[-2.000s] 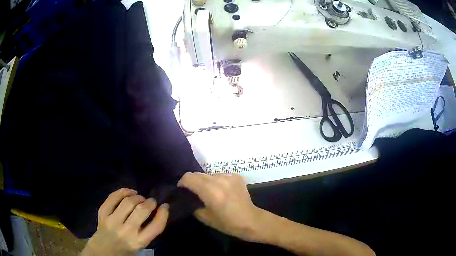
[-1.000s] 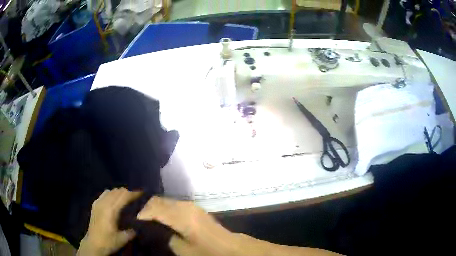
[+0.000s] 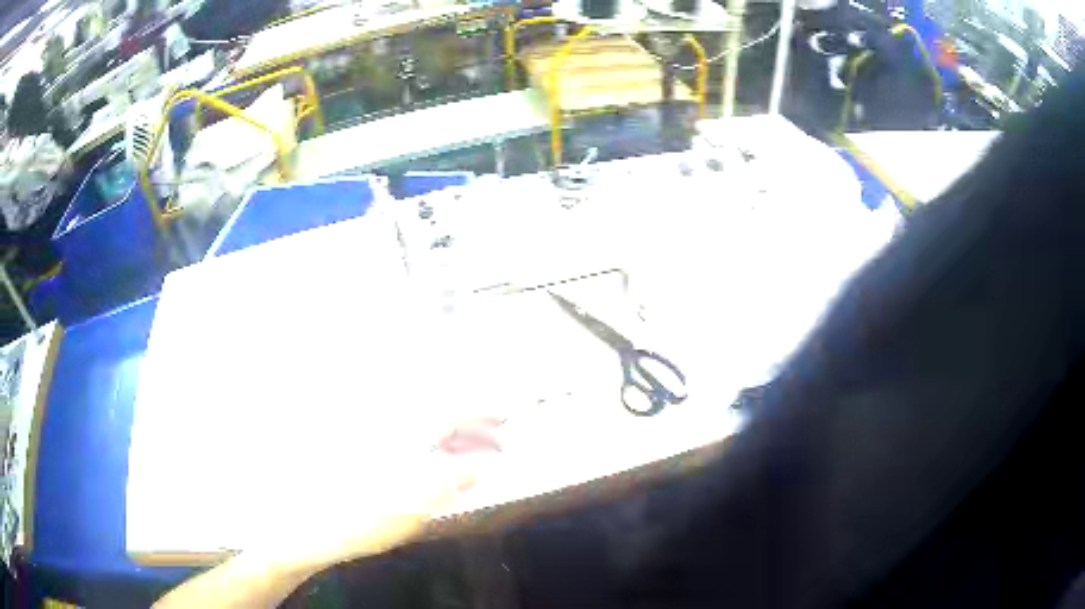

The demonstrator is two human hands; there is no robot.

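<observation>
A large black cloth or garment (image 3: 952,393) fills the right side, blurred and close to the camera. My left hand (image 3: 466,446) is at the white machine table (image 3: 274,393), its forearm coming from the lower left. The hand is washed out by glare, so its fingers and any hold cannot be made out. My right hand is not visible. Black shears (image 3: 637,366) lie on the bright machine bed, handles towards me. The white sewing machine head (image 3: 571,226) stands behind them, overexposed, its needle area lost in glare.
Blue bins (image 3: 89,440) show left of the table, and blue surfaces (image 3: 298,212) behind it. Yellow-railed trolleys (image 3: 220,107) stand at the back left and behind the machine (image 3: 595,77). Another pale table (image 3: 928,161) is at the back right.
The view has shifted back and widened. The dark cloth has left the left side; a dark mass now covers the right. My left hand is over the table; my right hand has gone from view.
</observation>
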